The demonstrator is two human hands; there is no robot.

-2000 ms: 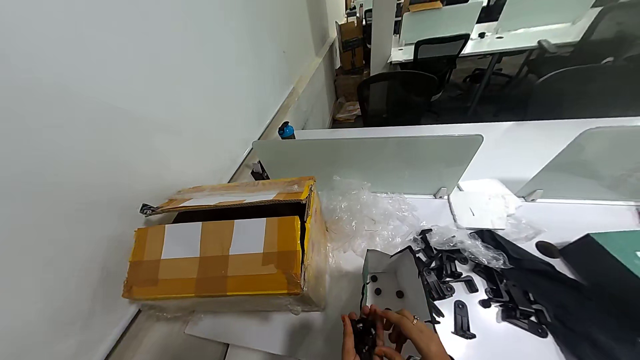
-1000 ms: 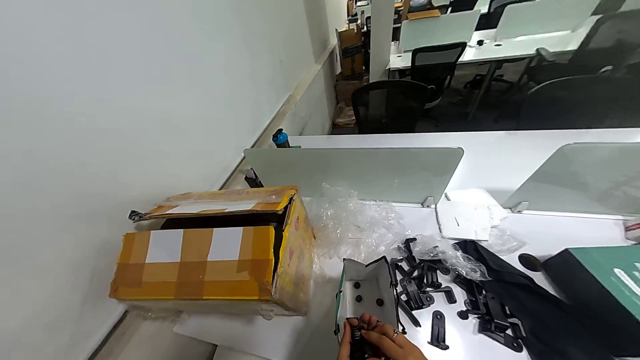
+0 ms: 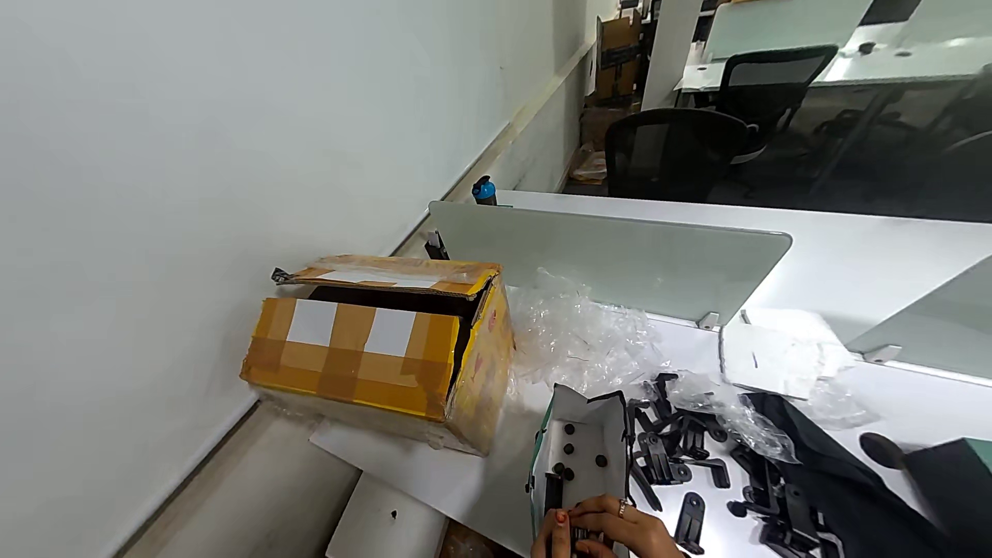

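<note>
At the bottom edge, my left hand (image 3: pixel 552 533) and my right hand (image 3: pixel 620 528), which wears a ring, meet over the near end of an open box with a pale inside (image 3: pixel 585 426). Their fingers are closed around a small black part (image 3: pixel 577 535), mostly hidden by the fingers. Several small round black pieces (image 3: pixel 570 449) lie on the box floor, and a dark upright piece (image 3: pixel 553 492) stands just beyond my left fingers. Right of the box are many loose black plastic mounting parts (image 3: pixel 659 457), with a flat slotted one (image 3: pixel 690 521) nearest my right hand.
A taped cardboard carton (image 3: pixel 372 356) stands left on the white desk, its top flap partly raised. Clear plastic wrap (image 3: pixel 581 329) lies behind the box. A frosted divider (image 3: pixel 612 256) crosses the desk. Black cloth (image 3: pixel 845 473), a white packet (image 3: pixel 783 349) and a dark green box (image 3: pixel 957 480) are right.
Both hands have come closer over the near end of the open box, and more round black pieces show on its floor than before.
</note>
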